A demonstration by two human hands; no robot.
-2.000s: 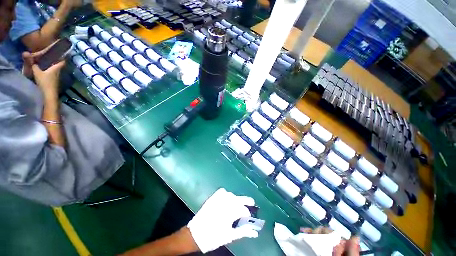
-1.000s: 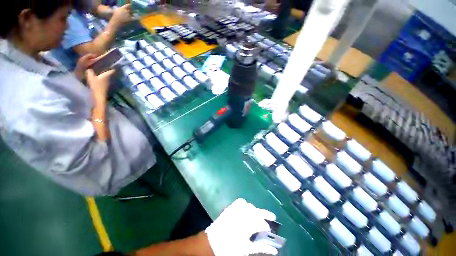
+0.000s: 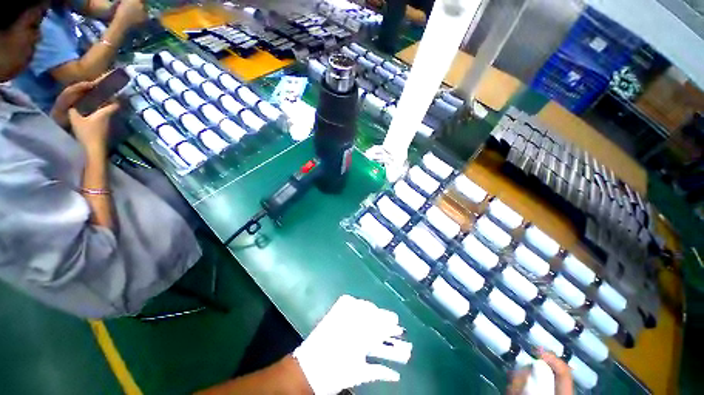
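My left hand (image 3: 353,343), in a white knit glove, is at the lower middle over the green bench with its fingers apart; I see nothing held in it. My bare right hand (image 3: 562,373) is cut off by the bottom edge, at the near side of the blister tray. Its fingers close around a white piece (image 3: 543,379); whether this is a housing or a cloth is unclear. The clear blister tray (image 3: 370,257) holds rows of white housings (image 3: 450,296) with black parts between them.
A black heat gun (image 3: 335,127) stands upright behind my left hand, its cord towards the bench edge. A white post (image 3: 421,81) rises behind the tray. Dark grey parts (image 3: 567,166) lie on an orange board. A person (image 3: 85,200) at left holds a phone (image 3: 102,91) beside another tray of housings.
The small dark and white piece has gone from my gloved left hand, whose fingers have spread. My right hand, out of view one second ago, shows again at the tray's near side.
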